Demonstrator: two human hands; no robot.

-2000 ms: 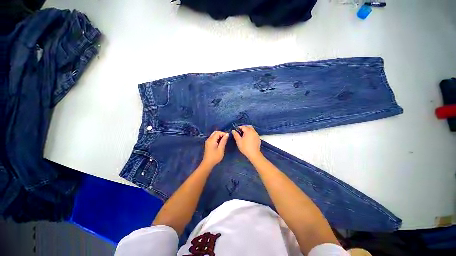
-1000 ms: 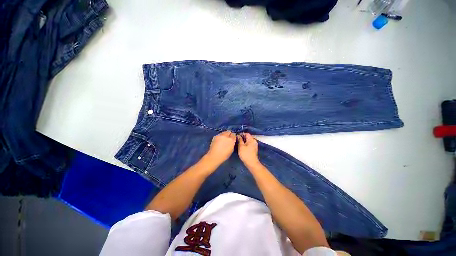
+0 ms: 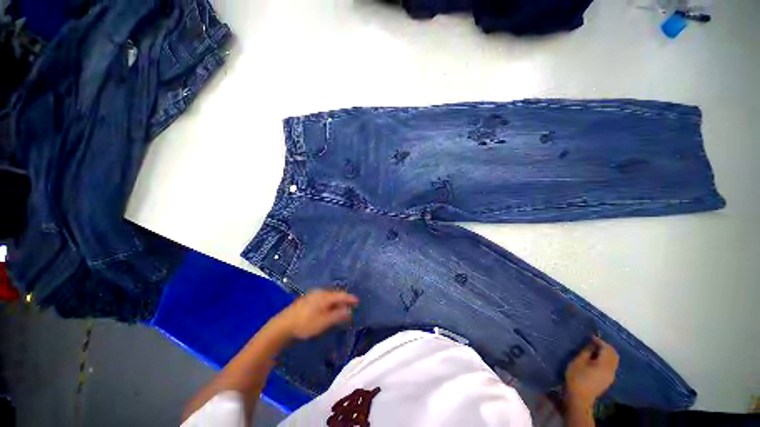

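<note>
Blue jeans (image 3: pixel 400 175) with small dark motifs lie spread on the white table, waistband (image 3: pixel 297 175) to the left. One leg runs to the right; the other slants down to the lower right. My left hand (image 3: pixel 321 311) is over the near upper leg, slightly blurred, with fingers loosely bent and nothing seen in them. My right hand (image 3: pixel 592 367) is at the lower part of the near leg. A small dark spot shows at its fingers; whether it is a tool or a shadow cannot be told. My white top hides part of the near leg.
More jeans (image 3: pixel 92 167) are heaped at the left table edge. A blue bin (image 3: pixel 221 308) is below that edge. Dark cloth (image 3: pixel 533 12) lies at the top. A small blue item (image 3: pixel 673 25) lies at the upper right of the white table (image 3: pixel 667 275).
My hands have parted from the crotch seam: left moved toward the waist side, right down the near leg. The near leg lies more spread out. The view has shifted, moving the jeans rightward in the picture.
</note>
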